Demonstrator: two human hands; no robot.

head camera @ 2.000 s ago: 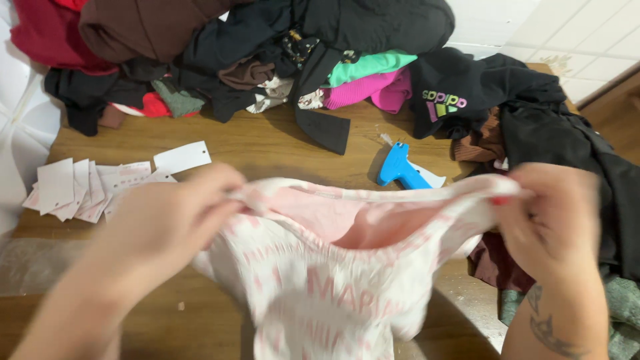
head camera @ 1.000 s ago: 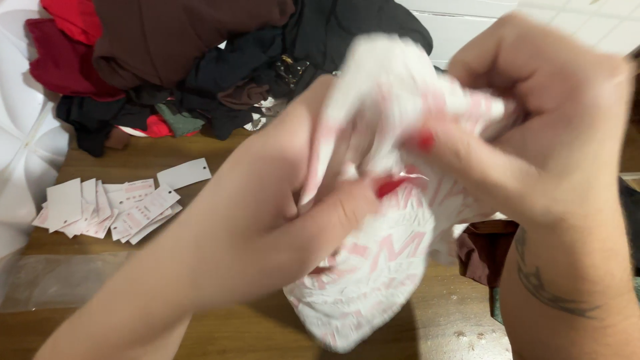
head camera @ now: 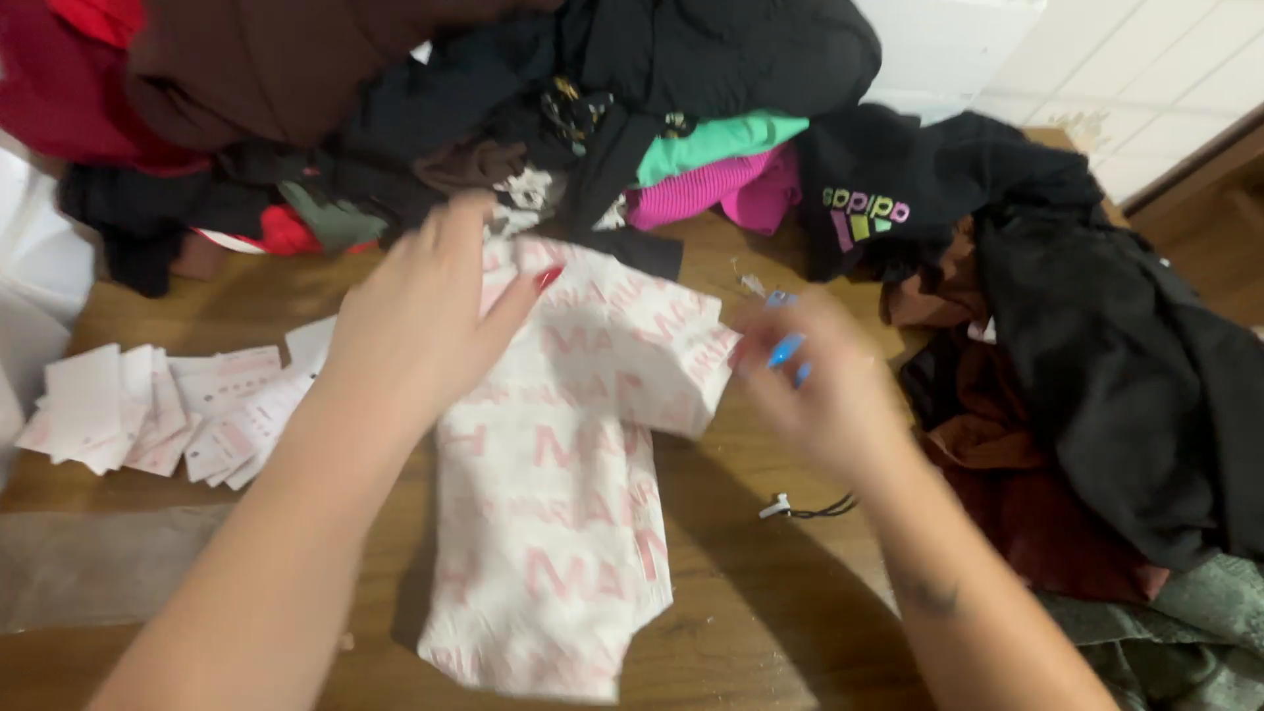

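Note:
A white garment with pink lettering (head camera: 553, 474) lies folded lengthwise on the wooden table, one short sleeve pointing right. My left hand (head camera: 425, 306) rests over its upper left part, thumb spread flat on the fabric, other fingers reaching past the top edge; the cloth beneath is hidden. At the sleeve's end is my right hand (head camera: 810, 385), blurred, its fingertips against or very near the sleeve edge. Blue parts of a tagging gun (head camera: 786, 350) show among its fingers; whether it grips the gun or the sleeve cannot be told.
Piled dark and coloured clothes (head camera: 474, 89) line the back. More black, brown and green garments (head camera: 1096, 395) lie at right. Printed card tags (head camera: 148, 405) are spread at left, above a clear plastic bag (head camera: 99, 568). A black loop with a white clip (head camera: 778, 507) lies right of the garment.
The garment, held up and bunched in both hands a second ago, now lies on the table. My hands have moved apart, the right one over the tagging gun's place.

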